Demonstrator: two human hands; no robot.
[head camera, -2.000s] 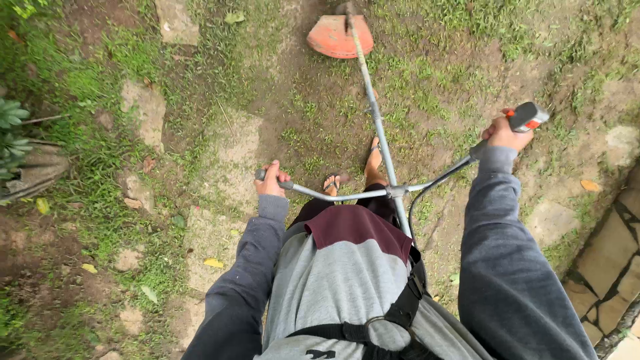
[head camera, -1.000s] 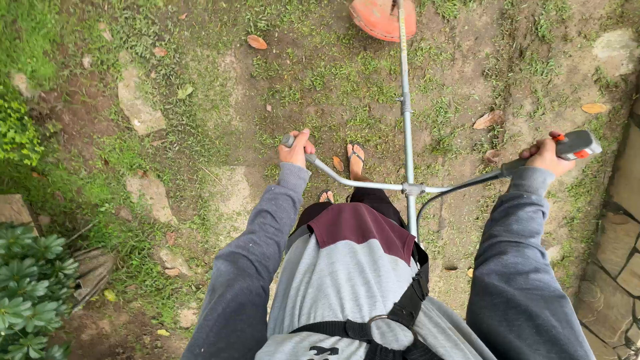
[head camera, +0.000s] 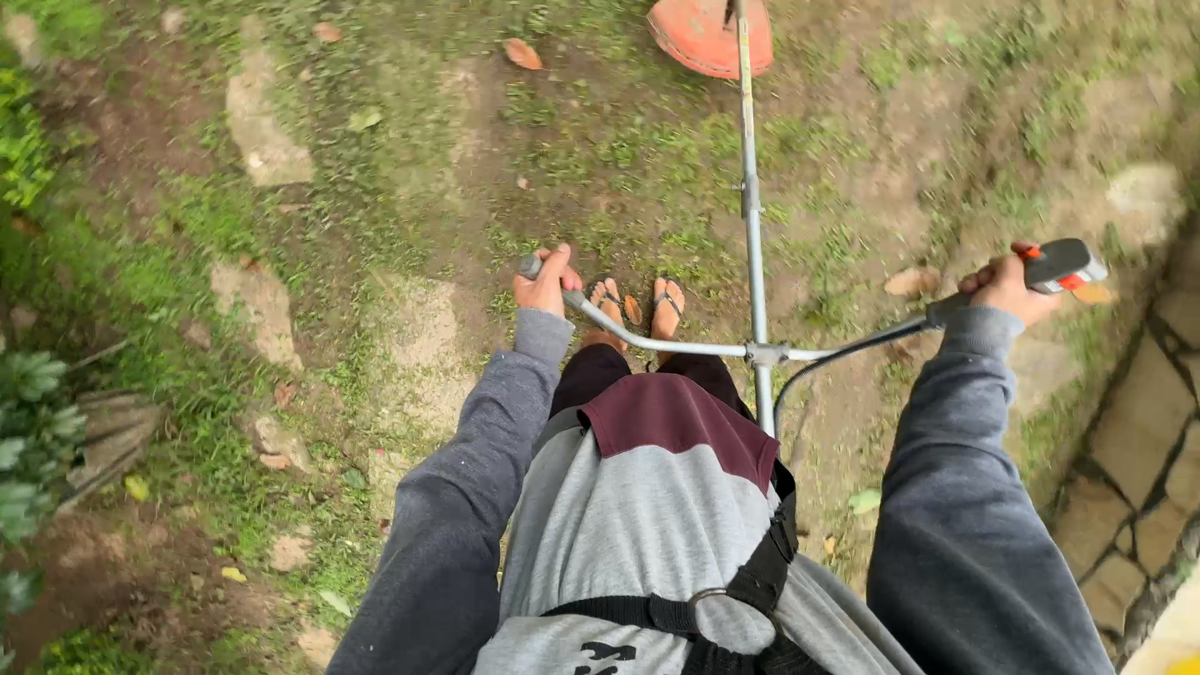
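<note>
My left hand (head camera: 546, 278) is closed around the grey left grip of a brush cutter's handlebar (head camera: 675, 347). On the other side, my right hand (head camera: 1011, 286) grips the control handle (head camera: 1064, 266), which is dark with orange parts. A black cable runs from that handle to the metal shaft (head camera: 753, 216), where a clamp joins it to the bar. The shaft extends forward to an orange debris guard (head camera: 711, 42) at the top edge. The cutting head is out of view. A black harness strap (head camera: 647, 611) with a metal ring crosses my grey sweatshirt.
Patchy grass and bare soil hold flat stones (head camera: 262, 122) and fallen leaves (head camera: 522, 53). My feet, in flip-flops (head camera: 667, 300), stand behind the guard. A stone-paved edge (head camera: 1134, 422) runs along the right. A leafy plant (head camera: 33, 422) grows at the left beside a piece of wood (head camera: 112, 436).
Against the ground, the view shifts from the first frame. Both hands keep hold of the handlebar. My feet change position, standing more side by side now.
</note>
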